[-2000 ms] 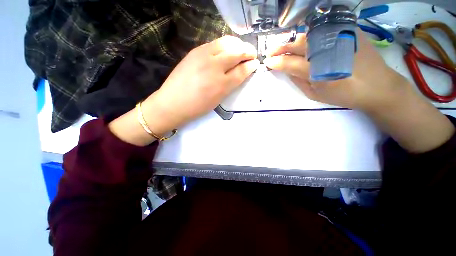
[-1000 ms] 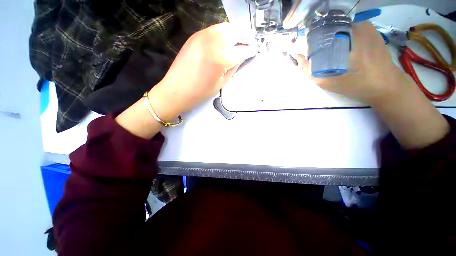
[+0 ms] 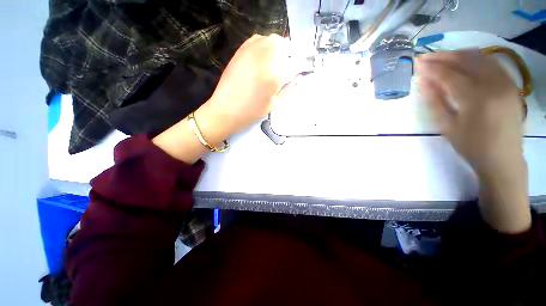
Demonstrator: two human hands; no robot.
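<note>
My left hand (image 3: 254,75) lies beside the needle area of the white sewing machine (image 3: 383,18), its fingertips at a dark fabric edge (image 3: 297,76); bright glare hides much of the fingertips. The plaid fabric (image 3: 173,36) with black lining (image 3: 161,104) is bunched to the left of that hand. The presser foot area (image 3: 329,54) is washed out by light. My right hand (image 3: 473,104) is blurred, in the air right of the blue-grey cylinder (image 3: 392,70); whether it holds anything cannot be told.
Orange-yellow scissors handle (image 3: 513,63) lies behind my right hand, which covers most of the scissors. A blue tool (image 3: 432,40) is behind the cylinder. A ruler strip (image 3: 323,209) runs along the table's front edge. A blue bin (image 3: 57,224) stands at lower left.
My right hand has left the needle area and moved right, over the scissors. My left hand stays by the needle. The machine, cylinder and table appear slightly shifted in view.
</note>
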